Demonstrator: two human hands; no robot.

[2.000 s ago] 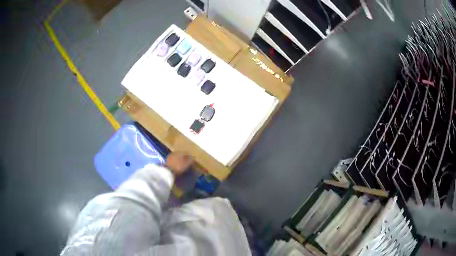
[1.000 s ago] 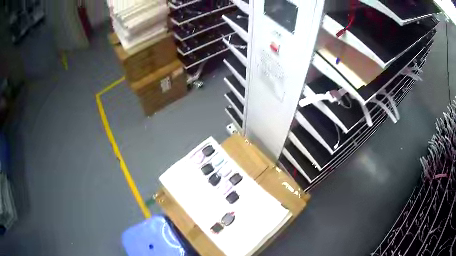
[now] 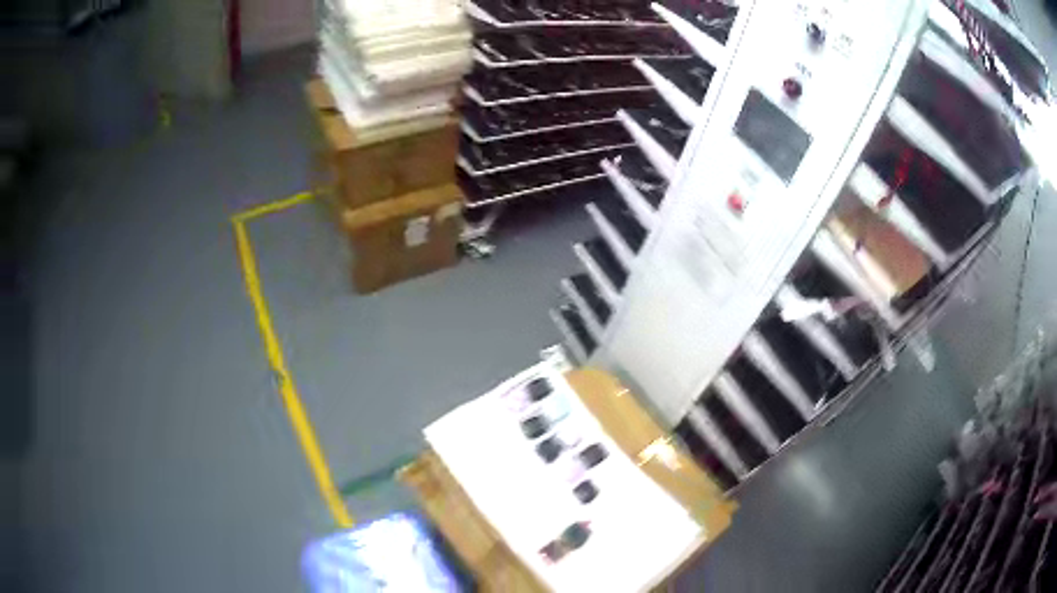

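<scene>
No hand is in the picture. Nearest in front, a white blister tray [image 3: 638, 521] lies on a cardboard carton [image 3: 469, 510]. Several small square watch bodies lie on the tray, most with black screens, such as one dark watch body [image 3: 592, 454] near its middle. Two more watch bodies [image 3: 566, 541] lie together near its lower part; one shows some red. The view is blurred, so the pockets and fine details cannot be told.
A blue plastic stool [image 3: 380, 559] stands left of the carton. The rack control panel [image 3: 742, 220] stands behind, with black-matted rack shelves [image 3: 800, 373] beside it. Stacked empty trays [image 3: 400, 70] sit on brown boxes [image 3: 406, 238]. A yellow floor line [image 3: 275, 371] runs at left.
The view has swung up from the tray to the racks. The hand and sleeve seen near the stool at first are out of the picture. The tray and stool now sit lower and farther right.
</scene>
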